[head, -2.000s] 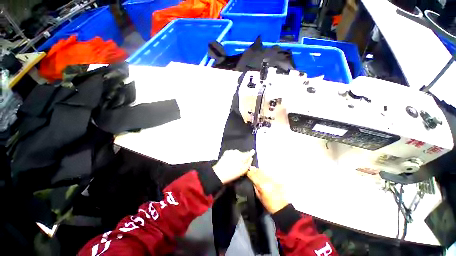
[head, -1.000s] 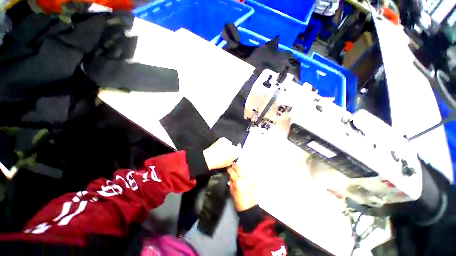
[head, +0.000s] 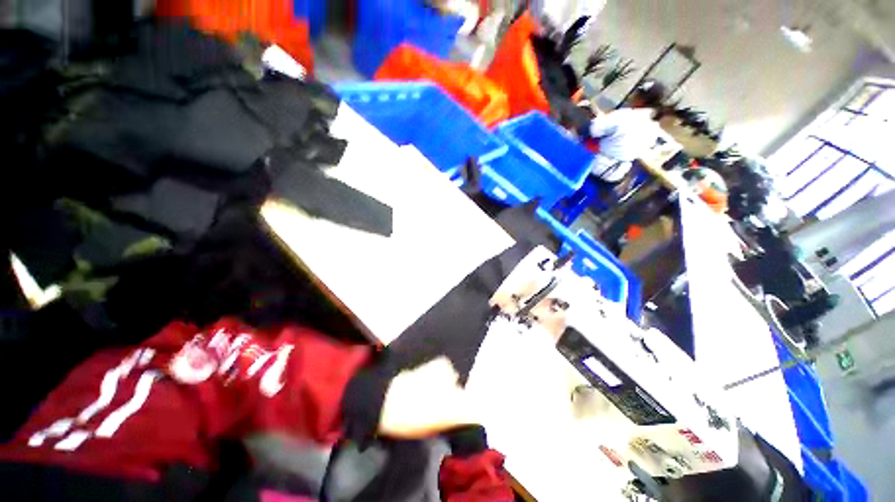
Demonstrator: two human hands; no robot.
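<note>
A black fabric panel [head: 447, 314] runs from the needle area of the white sewing machine [head: 613, 387] down to the table's front edge. My left hand [head: 422, 397] is blurred at the near end of this panel, with its fingers bent onto the cloth. My right hand is not distinguishable; only its dark cuff and red sleeve show just below my left hand. The presser foot and needle are too blurred to make out. A spare black strip [head: 339, 201] lies on the left tabletop.
Heaped black and camouflage pieces [head: 172, 211] lie left of the white table [head: 378, 284]. Blue crates [head: 550, 157] and orange fabric [head: 451, 83] are behind it. A person in a white top [head: 628, 132] sits farther back. Another white table [head: 711, 284] stands beyond the machine.
The view has tilted and swung up, showing windows and the room. The black flap beside my left forearm no longer shows separately. My right hand has dropped out of sight.
</note>
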